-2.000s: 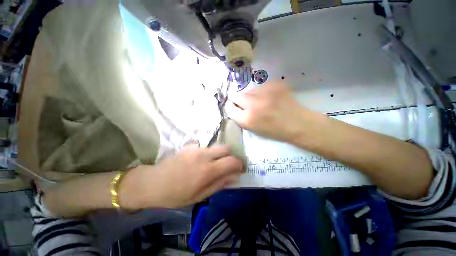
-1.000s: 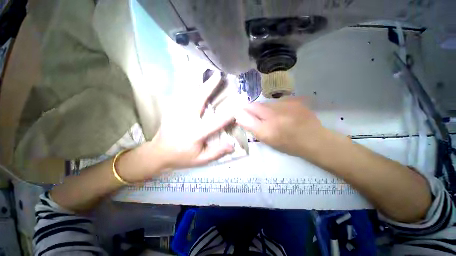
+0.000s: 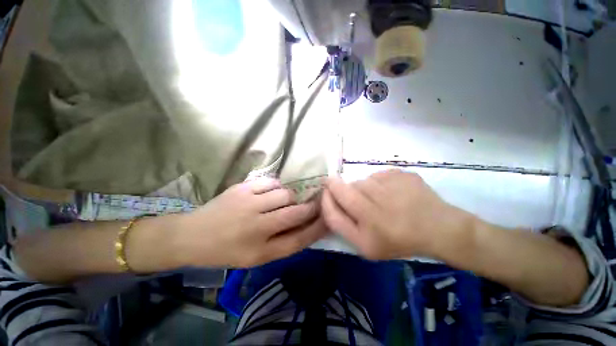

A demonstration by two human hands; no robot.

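A khaki garment piece (image 3: 88, 128) lies in large folds over the left of the machine table and runs to the presser foot (image 3: 334, 65). Under the lamp it looks washed out. A bit of striped lining (image 3: 265, 170) shows at its near edge. My left hand (image 3: 253, 223), with a gold bracelet at the wrist, grips the near edge of the cloth. My right hand (image 3: 385, 213) pinches the same edge, fingertips close to the left ones. Both are in front of the foot, near the table's front edge. The pinched fold is partly hidden by fingers.
The ribbed cream knob (image 3: 400, 51) is right of the foot. Long dark shears (image 3: 576, 115) lie at the far right beside a hanging white strip (image 3: 565, 169). A blue bin (image 3: 442, 304) with small white pieces is below the table. Brown board (image 3: 27, 51) edges the left.
Both hands have moved from beside the foot toward the table's front edge. The cloth now lies flatter, with khaki where pale lining was, and the view has shifted.
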